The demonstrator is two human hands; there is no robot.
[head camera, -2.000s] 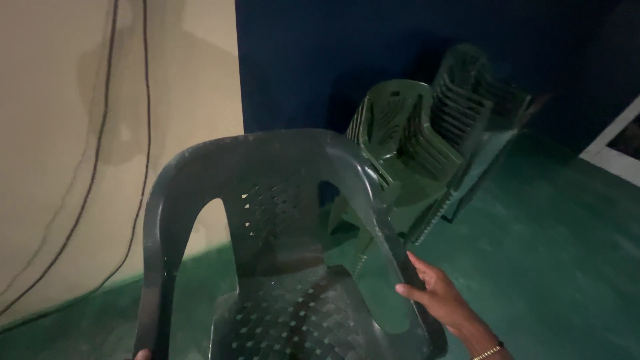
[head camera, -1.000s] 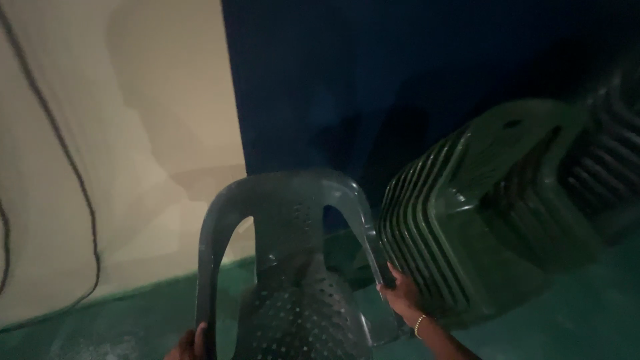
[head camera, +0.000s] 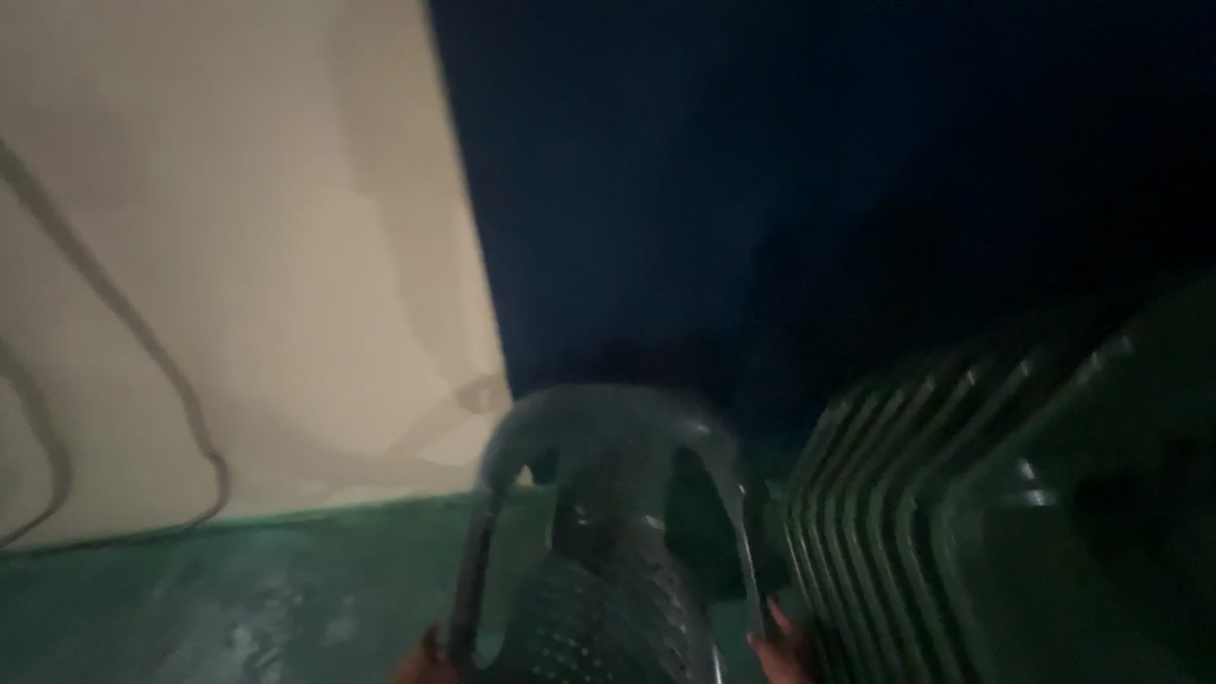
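A dark grey-green plastic armchair [head camera: 617,427] with a perforated seat stands at the bottom middle, its back toward the corner of the walls. My left hand [head camera: 427,660] grips its left armrest at the lower edge of the view. On the right armrest, my right hand [head camera: 784,646] is closed around the front part. Both hands are partly cut off by the frame and blurred. The chair's legs are hidden. Just right of my right hand is a stack of green plastic chairs [head camera: 883,532].
A cream wall [head camera: 237,237] with hanging dark cables [head camera: 142,332] rises at the left. The dark blue wall [head camera: 646,209] meets it behind the chair. Green floor [head camera: 256,608] shows at lower left.
The held chair has moved away toward the wall corner, beside the stacked chairs, with both hands still on its armrests. The view has moved closer to the walls and the stack.
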